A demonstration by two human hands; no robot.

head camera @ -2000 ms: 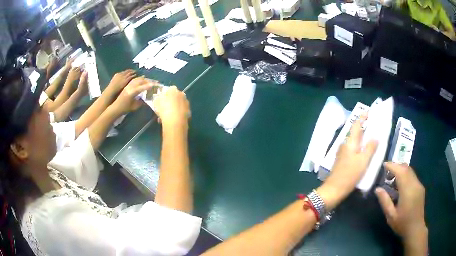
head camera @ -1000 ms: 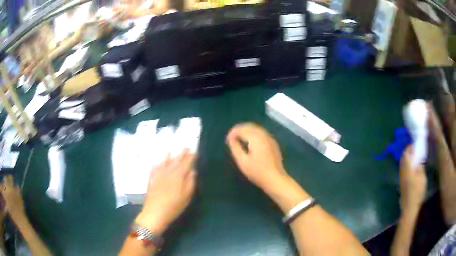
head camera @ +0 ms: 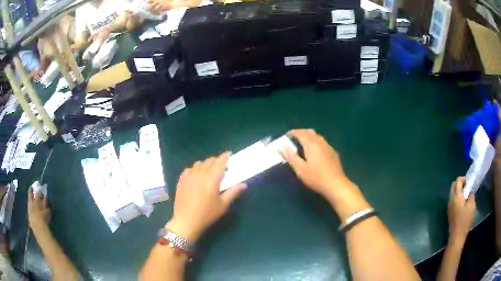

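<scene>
A slim white retail box (head camera: 251, 163) is held between my hands above the dark green table top, slanting up to the right. My left hand (head camera: 202, 189) grips its left end, thumb below and fingers above. My right hand (head camera: 316, 159) pinches the right end, at the end flap (head camera: 283, 147). Whether anything is inside the box cannot be seen. White retail boxes (head camera: 152, 162) and wrapped white bundles (head camera: 98, 184) lie side by side on the table to the left of my left hand.
Black boxes (head camera: 247, 77) with white labels form a wall behind the work. A crinkled clear bag (head camera: 92, 135) lies at left. A neighbour's hand (head camera: 460, 211) at right holds a white item near a blue cloth (head camera: 477, 123). Another person's hand (head camera: 38, 208) is at left.
The white box from the right of the table is now held in both my hands. My left hand has left the row of boxes and bundles. The view has shifted slightly.
</scene>
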